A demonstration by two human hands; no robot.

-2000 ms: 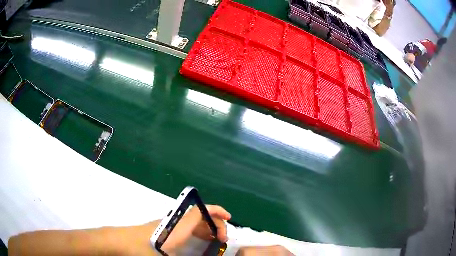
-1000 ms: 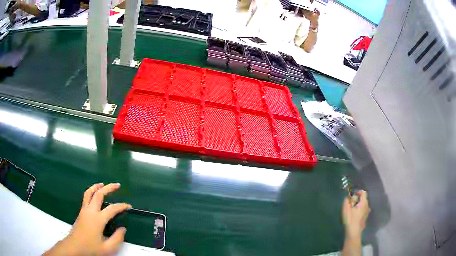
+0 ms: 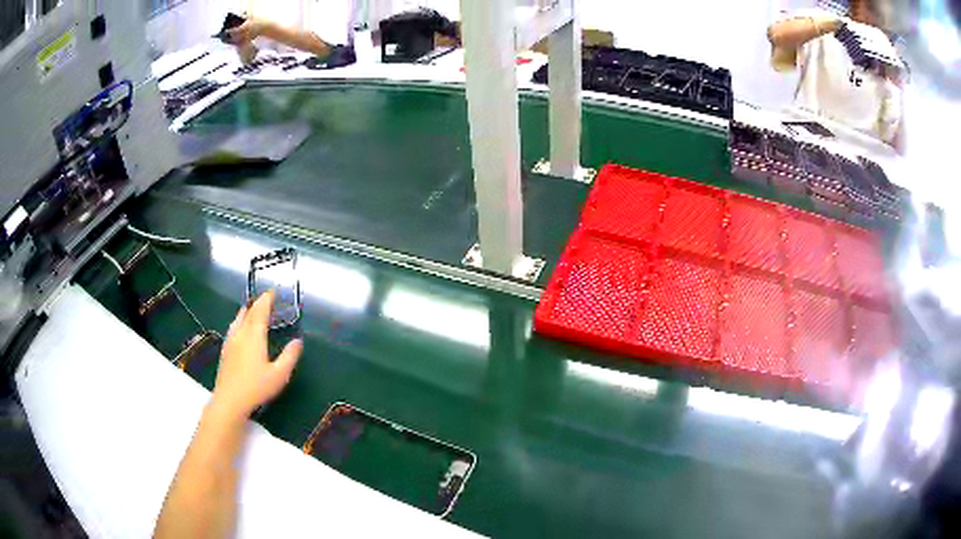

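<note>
My left hand reaches in from the bottom left over the green belt. Its fingertips overlap the lower left part of a thin phone frame with a large opening. The thumb stands apart from the fingers, and whether they grip the frame cannot be told. Another phone frame lies at the front edge of the belt, with white-silver details at its right end and orange at its left. More frames lie at the left, one partly behind my hand. My right hand is out of the picture.
A red mesh tray lies at the right. Pale posts stand mid-belt. A machine is at the left, with a grey-black sheet beyond. Black trays, stacks and people's arms are across. White worktop edges the belt.
The view has swung left, bringing the left machine in. My left hand has left the nearer frame and reached to one farther left. My right hand, with a small slim thing, has gone out of view.
</note>
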